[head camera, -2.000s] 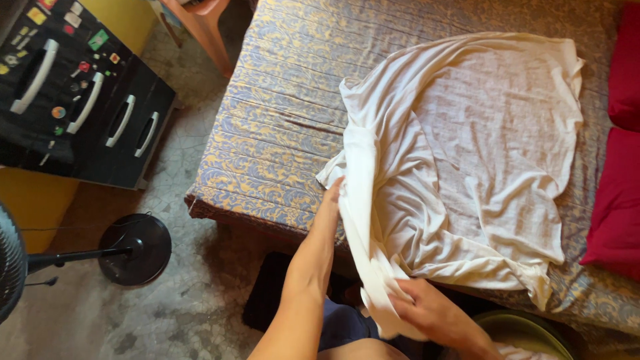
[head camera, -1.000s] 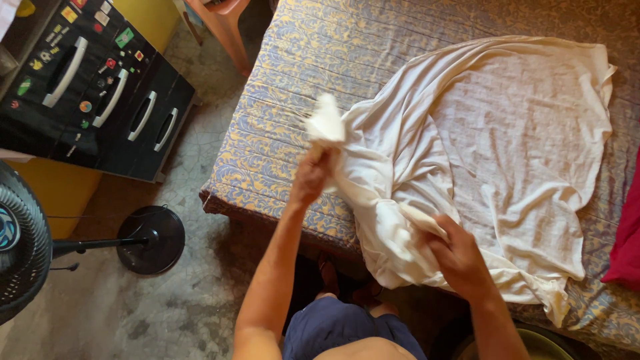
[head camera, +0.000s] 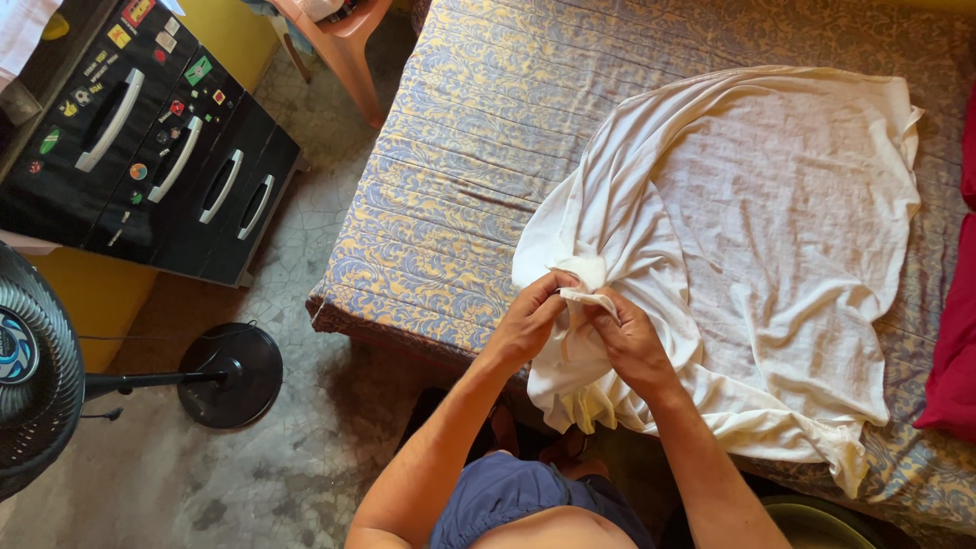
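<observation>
A large white cloth (head camera: 778, 198) lies spread and wrinkled over the patterned bedspread (head camera: 457, 168), its left part gathered into folds. At the bed's near edge, my left hand (head camera: 534, 313) pinches a bit of the gathered cloth between thumb and fingers. Close beside it on the right, my right hand (head camera: 625, 332) grips the same bunched portion, with a short end of cloth showing between the two hands. Below them the fabric hangs over the bed's edge. Whether the cloth is knotted there I cannot tell.
Red fabric (head camera: 949, 351) lies at the bed's right side. A black drawer cabinet (head camera: 145, 152) with stickers and a pedestal fan (head camera: 38, 374) stand at left. An orange plastic chair (head camera: 347, 53) is beyond the bed's corner. A green round tub (head camera: 816, 526) sits at lower right.
My hands have come together at the gathered cloth; one second ago they were apart, the left one holding up a bunched end. The folds at the cloth's left have shifted.
</observation>
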